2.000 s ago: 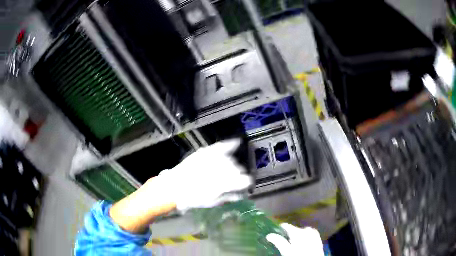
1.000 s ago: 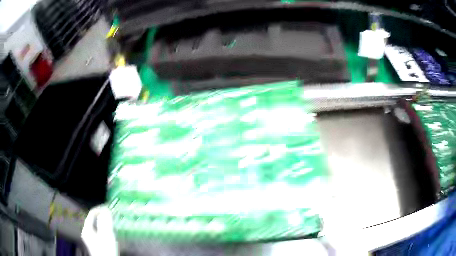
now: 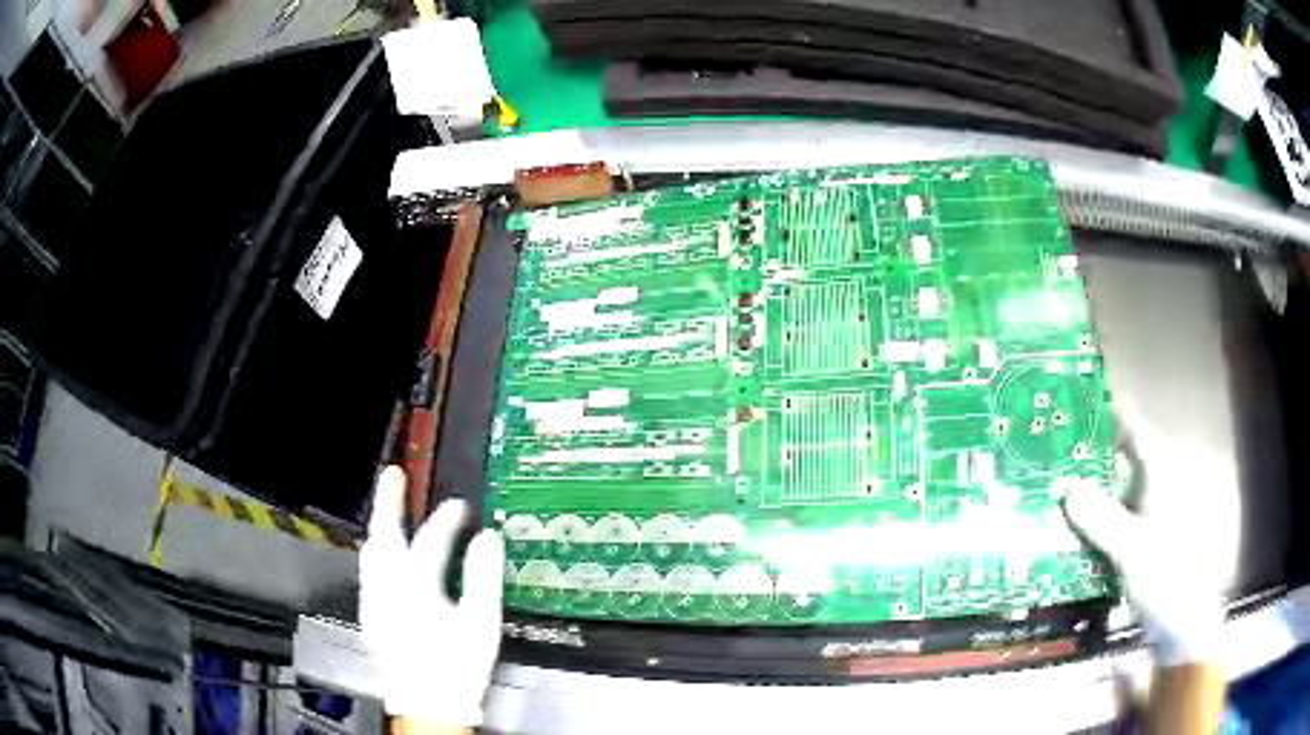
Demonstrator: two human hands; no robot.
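Observation:
A large green printed circuit board with white markings and white circles along its near edge lies over the black carrier with red-brown edge pieces. My left hand, in a white glove, is at the carrier's near left corner, fingers apart and holding nothing; its fingertips are close to the carrier's red-brown left bar. My right hand, in a white glove and partly washed out by glare, grips the board's right edge, its thumb on top. The fingers under that edge are hidden.
Silver rails run behind and in front of the carrier. Black plastic bins stand on the left. Dark foam trays lie on the green shelf behind. White paper tags hang at the shelf posts. Yellow-black floor tape shows at lower left.
The view has turned from the floor racks to the line. The board, blurred and above the line one second ago, now lies over the carrier. My left hand is now off it.

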